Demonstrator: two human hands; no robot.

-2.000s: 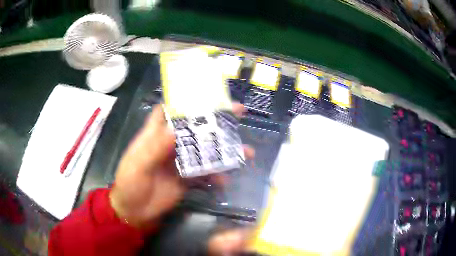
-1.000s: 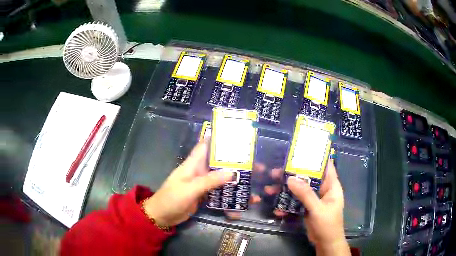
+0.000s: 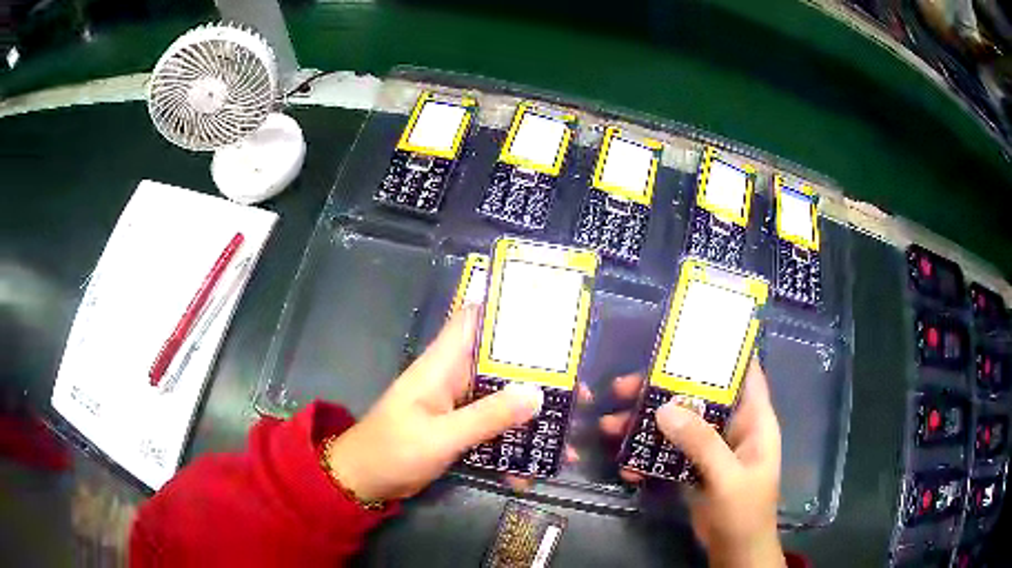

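Note:
My left hand (image 3: 427,416) holds a keypad phone (image 3: 537,316) upright above the tray, its thumb on the keys below the lit white display. My right hand (image 3: 727,466) holds another yellow-framed phone (image 3: 707,333), also lit white, its thumb on the centre key area. Several lit phones, one of them at the far left (image 3: 427,150), lie face up in the back row of the clear phone tray (image 3: 322,322). Part of another yellow-framed phone (image 3: 472,281) shows behind the left-hand phone; the rest is hidden.
A white desk fan (image 3: 213,91) stands at back left. Paper (image 3: 128,322) with a red pen (image 3: 198,311) and a thin pale pen-like tool lies at left. A battery (image 3: 519,539) lies below the tray. Trays of black phones (image 3: 938,338) stand at right. A green conveyor belt (image 3: 621,67) runs beyond.
Two seconds ago the left hand held a phone higher and a blurred bright phone was near the camera at right. Now both phones are held side by side. Since one second ago, thumbs shifted slightly.

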